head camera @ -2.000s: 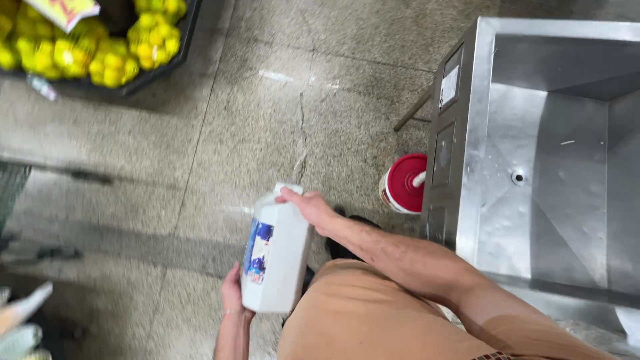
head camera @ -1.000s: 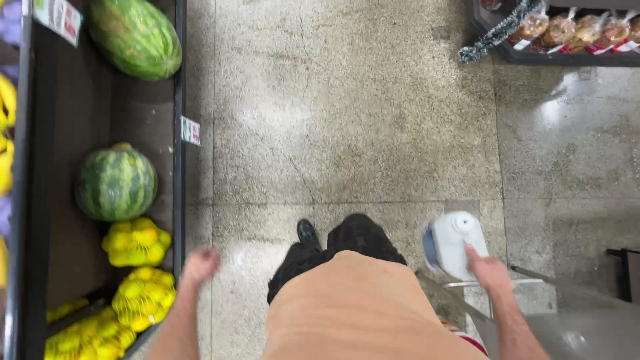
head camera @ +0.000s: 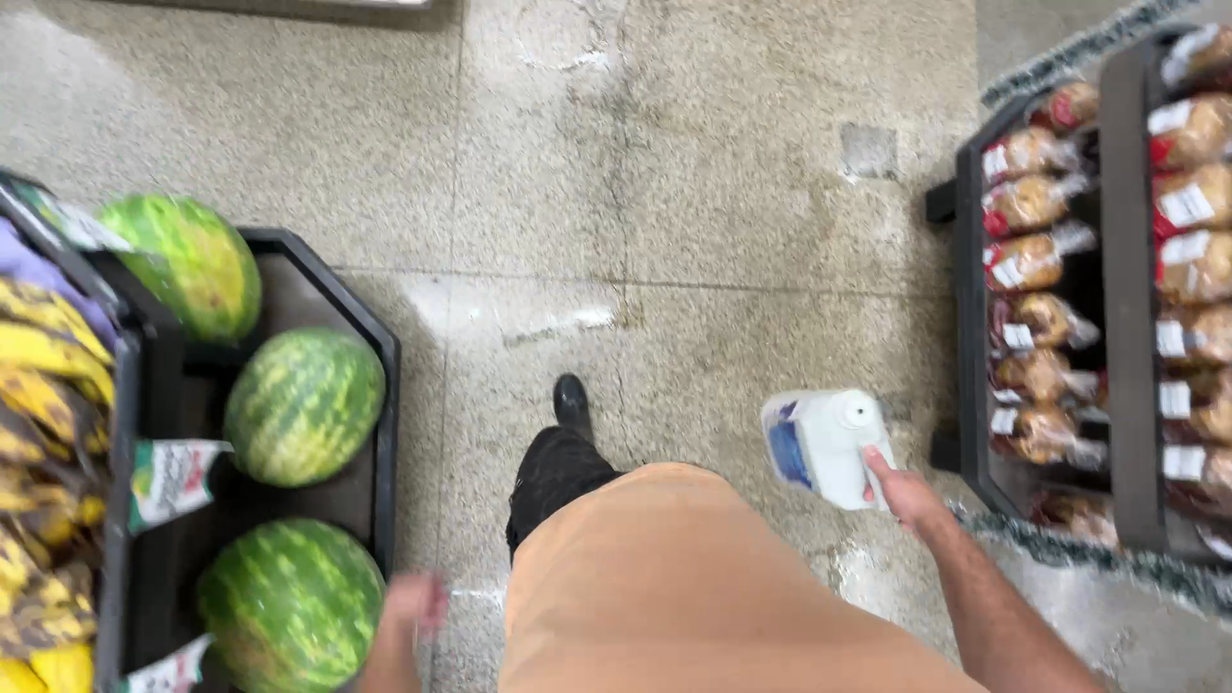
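Observation:
A white plastic jug (head camera: 833, 448) with a blue label hangs from my right hand (head camera: 900, 491), its fingers closed on the handle beside the round cap. The jug is above the floor, to the right of my body. At the lower left, my left hand (head camera: 416, 602) is blurred and seems to hold nothing; its fingers look curled. Near it lies a watermelon (head camera: 294, 606) in a black display bin. The rest of my body shows as an orange shirt, dark trousers and one black boot (head camera: 572, 404).
On the left, the black bin (head camera: 387, 452) holds several watermelons, with bananas (head camera: 48, 414) beyond it. A dark rack (head camera: 1131, 289) of bagged bread (head camera: 1030, 255) stands on the right, trimmed with tinsel (head camera: 1068, 544). Speckled flooring (head camera: 712, 231) lies between them.
Two seconds ago both hands were on the jug near a metal sink; now only my right hand holds it. The view has moved along between the watermelons and the bread rack.

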